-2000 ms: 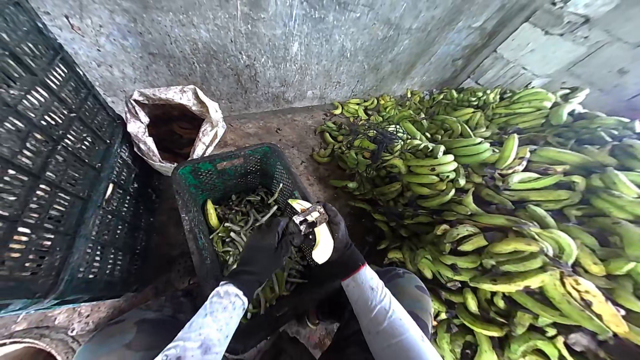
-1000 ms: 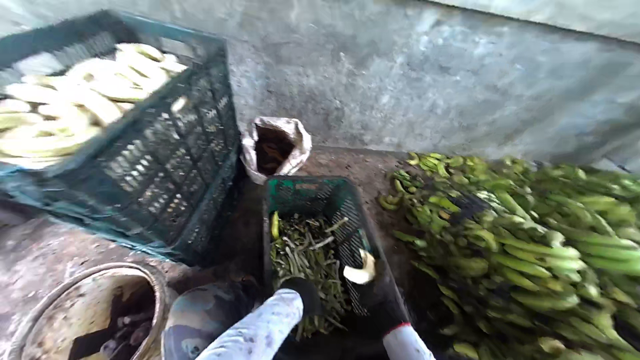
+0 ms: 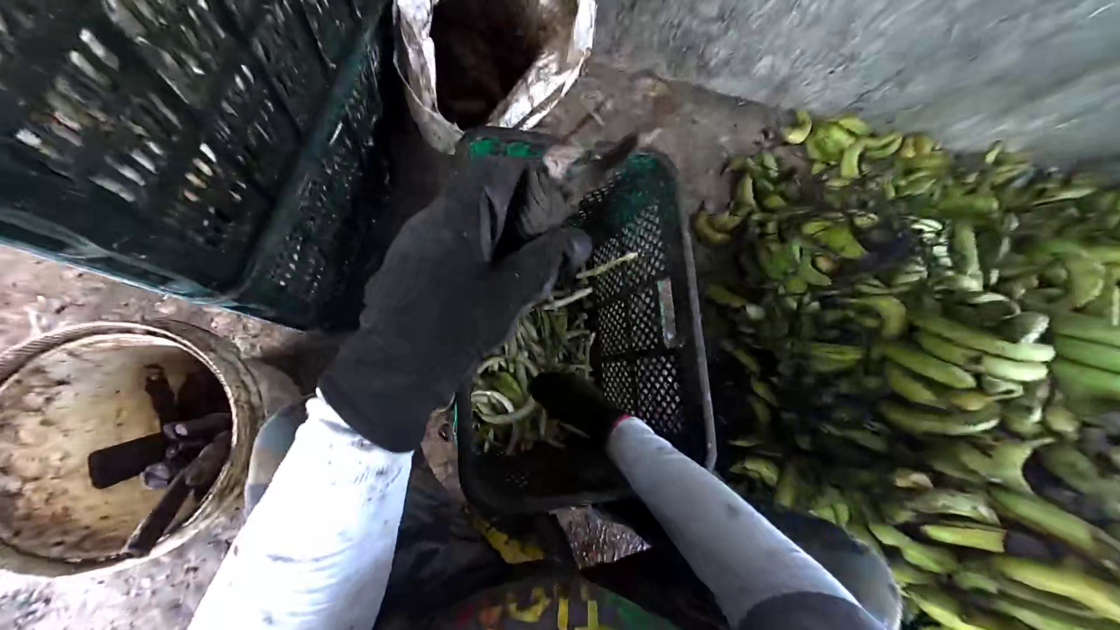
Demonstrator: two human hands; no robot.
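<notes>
My left hand (image 3: 472, 280), in a dark glove, is raised over the left side of a green plastic crate (image 3: 691, 350). Its fingers are curled around a small blurred tool with a dark tip (image 3: 591, 162); what tool it is cannot be told. Lower down, inside the crate, my right hand (image 3: 573, 402), also dark-gloved, reaches into a layer of green peel strips (image 3: 551, 341). Whether the right hand grips anything is hidden. No peeled plantain shows in either hand.
A heap of green plantains (image 3: 945, 350) lies to the right. At the upper left stand large dark green crates (image 3: 175, 131). An open white sack (image 3: 420, 79) is beyond the crate. A round tub (image 3: 79, 420) holding dark tools is at the lower left. A concrete wall (image 3: 857, 61) rises behind.
The peeled plantain seen at my right hand earlier is no longer in view. My left hand has risen from the peels, and my right hand is now down in the crate. The view has turned and come closer.
</notes>
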